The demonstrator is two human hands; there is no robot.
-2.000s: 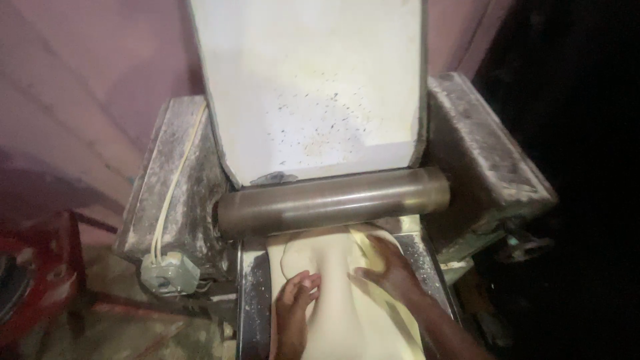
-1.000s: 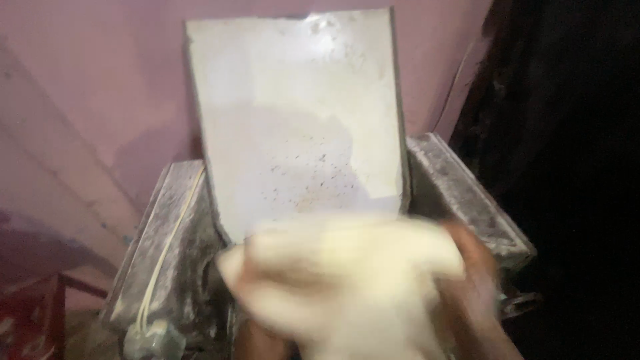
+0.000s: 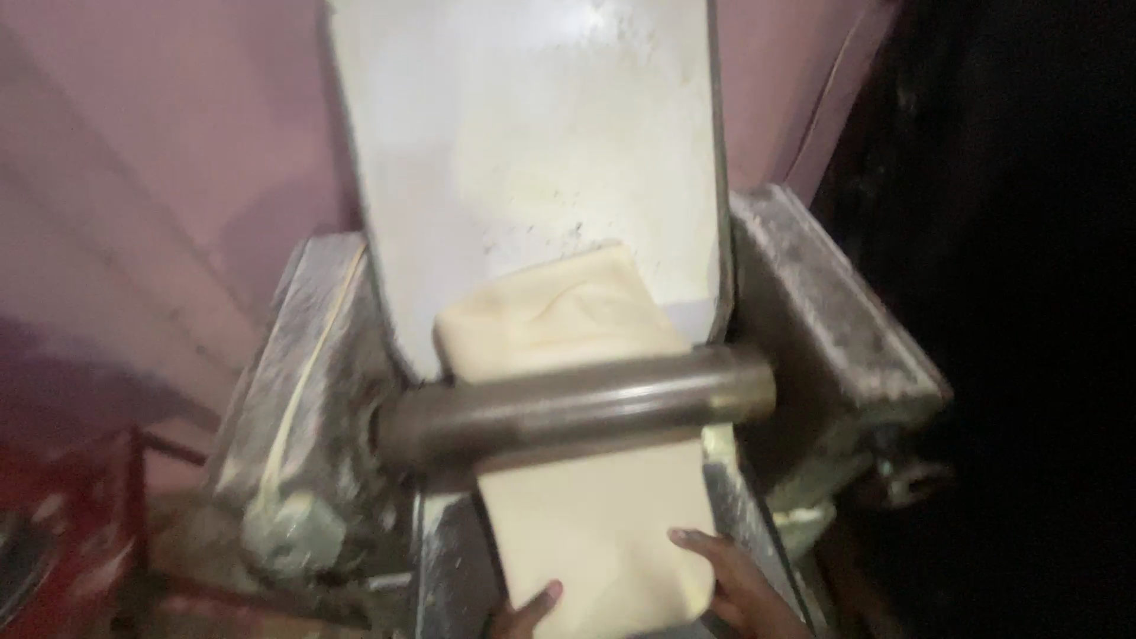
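Observation:
A smooth, pale dough sheet (image 3: 603, 524) passes under the metal roller (image 3: 577, 408) of a dough sheeter. Behind the roller, the rest of the dough lies folded at the foot of the upright white metal feed plate (image 3: 532, 160). In front, my left hand (image 3: 528, 612) touches the sheet's lower left edge, thumb on top, mostly cut off by the frame. My right hand (image 3: 732, 577) is at the lower right edge, thumb over the dough and the other fingers at its side or under it.
Worn machine housings (image 3: 812, 293) flank the roller. A cable runs down the left one to a round fitting (image 3: 293, 537). A red metal frame (image 3: 80, 524) stands at the lower left, and a hand knob (image 3: 905, 479) juts out at the right. A pink wall rises behind.
The dough was in front of the roller, then lifted in a blurred bundle by my hands. Now part lies behind the roller against the plate and part in front, with my hands lower at its front end.

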